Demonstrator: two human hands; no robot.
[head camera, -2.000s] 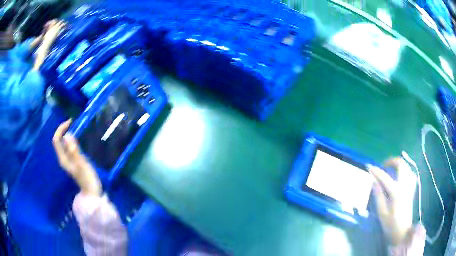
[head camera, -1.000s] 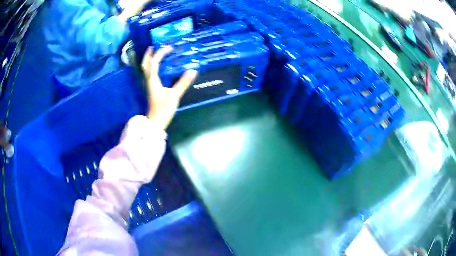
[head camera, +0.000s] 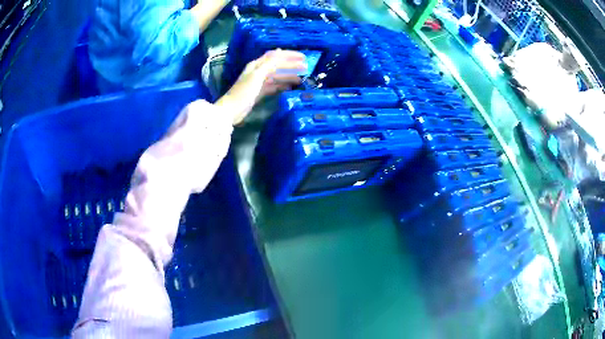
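Note:
Three blue diagnostic scan tools (head camera: 358, 142) stand on edge, one behind another, on the green mat. The front one shows a dark screen (head camera: 341, 175) with pale lettering. My left hand (head camera: 282, 69) is behind them, in front of another upright unit with a light-blue lit screen (head camera: 310, 65). Its fingers are bent and blurred; whether they grip anything is unclear. My right hand is not in view.
A long row of stacked scan tools (head camera: 468, 159) runs along the right. A blue plastic tote (head camera: 60, 139) with units inside is at left. A person's blue sleeve (head camera: 142, 40) is beyond it. A clear plastic bag (head camera: 537, 285) lies at lower right.
My left hand has moved from the left end of the front scan tools to behind them. The view has shifted. The unit with the white screen at lower right has left view.

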